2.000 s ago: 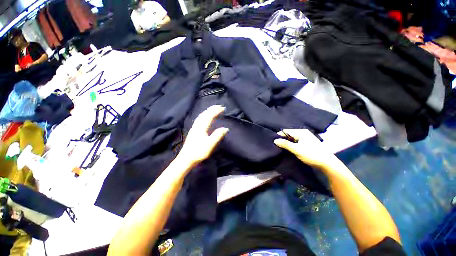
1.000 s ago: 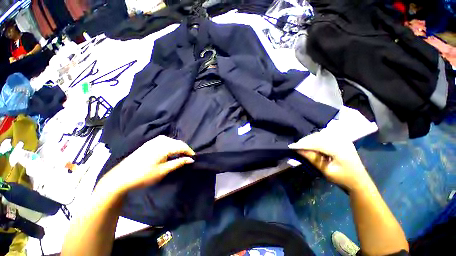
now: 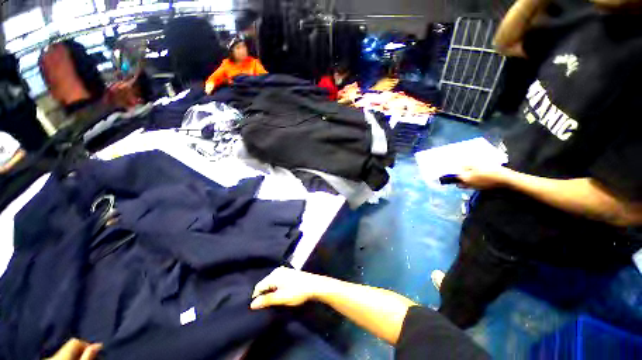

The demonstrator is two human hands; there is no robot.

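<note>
A dark navy jacket (image 3: 162,232) lies open on the white table, with a hanger hook (image 3: 103,204) showing at its collar and a small white label (image 3: 188,316) on its lower part. My right hand (image 3: 283,288) is at the jacket's lower right edge, its fingers closed on the cloth. My left hand (image 3: 74,349) is cut off by the bottom edge at the left; only some fingers show over the jacket, and its hold cannot be told.
A black garment pile (image 3: 310,133) and a clear plastic bag (image 3: 211,126) lie on the table (image 3: 320,221) beyond the jacket. A person in a black shirt (image 3: 556,140) stands close at the right, holding a white sheet (image 3: 461,158). A wire rack (image 3: 473,67) stands behind.
The view has swung up and to the right, bringing the standing person into view. The jacket's lower edge is no longer stretched between both hands. My left hand is now mostly out of frame.
</note>
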